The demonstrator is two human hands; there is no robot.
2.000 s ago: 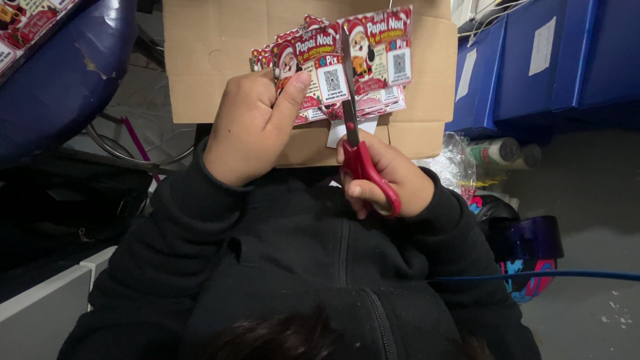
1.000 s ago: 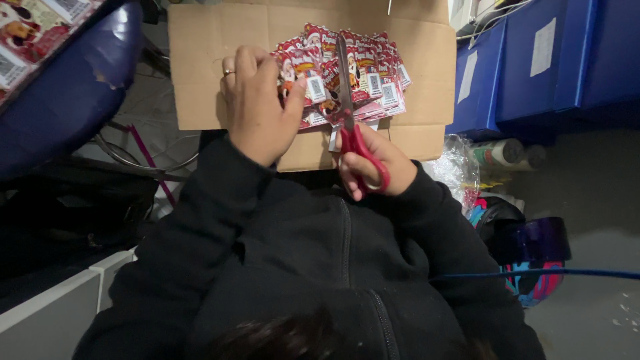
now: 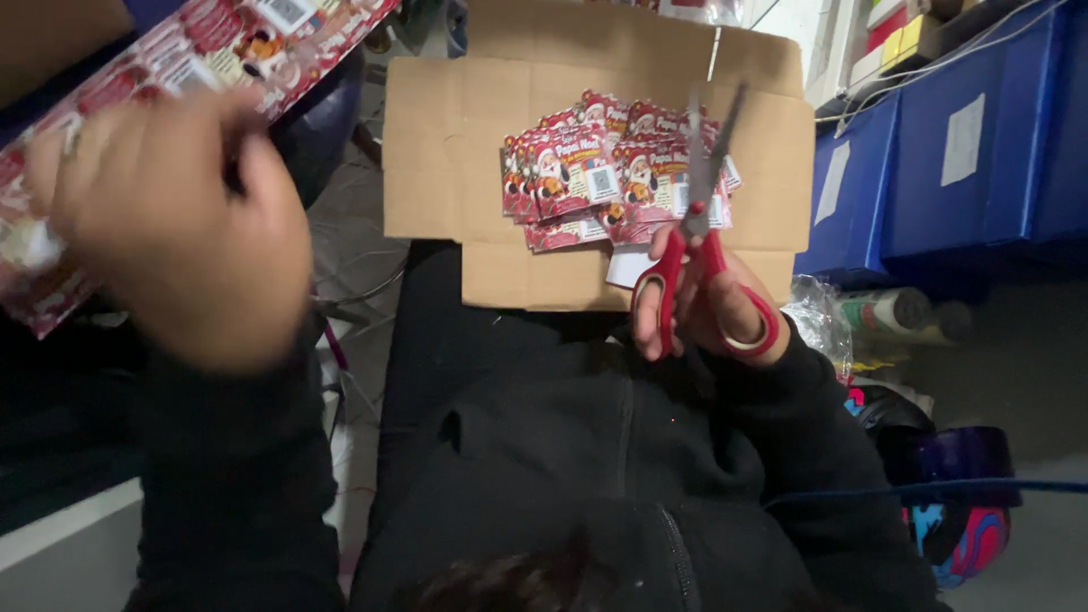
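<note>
My right hand [image 3: 722, 297] has its fingers through the handles of red-handled scissors [image 3: 695, 221], whose blades stand apart, pointing up over the right part of a pile of printed Santa cards [image 3: 569, 174]. The pile lies overlapping on a flattened cardboard sheet [image 3: 527, 276], with a small white piece of paper [image 3: 629, 265] at its lower edge. At the left, my left hand [image 3: 178, 221], blurred by motion, is over a long strip of uncut Santa cards [image 3: 314, 38]. Whether its fingers grip the strip cannot be made out.
A dark blue rounded seat [image 3: 327, 127] is partly under the strip at upper left. Blue boxes [image 3: 926, 170] with white labels stand at the right, near clear plastic wrap [image 3: 818, 327]. A blue cable [image 3: 960, 487] crosses the lower right.
My left hand has gone from the card pile to the strip at the left. The scissors' blades have come farther apart. The view has shifted toward the left.
</note>
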